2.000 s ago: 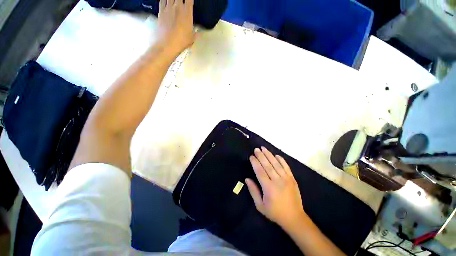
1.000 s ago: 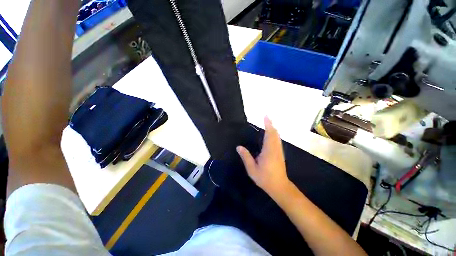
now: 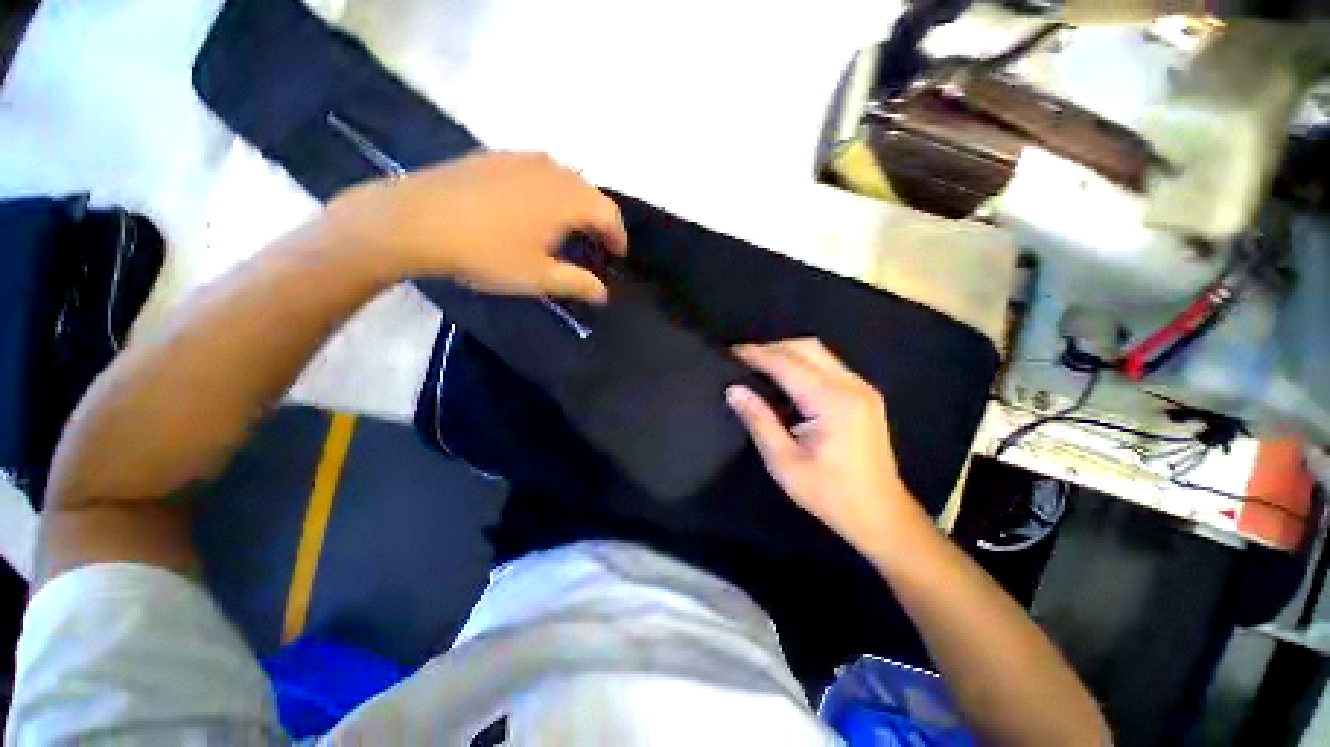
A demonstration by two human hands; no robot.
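Observation:
A long black zippered strip (image 3: 642, 401) lies diagonally over a black bag panel (image 3: 890, 343) with rounded corners, at the table edge and over the lap. The strip's zipper shows as a pale line, partly hidden by my left hand. My left hand (image 3: 511, 226) is over the middle of the strip, fingers curled, thumb and fingertips apart; whether it grips cloth is unclear. My right hand (image 3: 824, 423) pinches the strip's right edge near its lower end between thumb and fingers, above the panel.
Folded black pieces (image 3: 66, 321) lie at the left table edge. The sewing machine's brown guard (image 3: 1006, 139) is at upper right. Red-handled snips (image 3: 1181, 333) and black cables (image 3: 1152, 431) lie on the machine at right. Blue objects (image 3: 343, 683) show below the table.
The zippered strip, held upright a second ago, now lies down over the panel. My left hand has come down onto it, and my right fingers have closed at its edge. The view has shifted.

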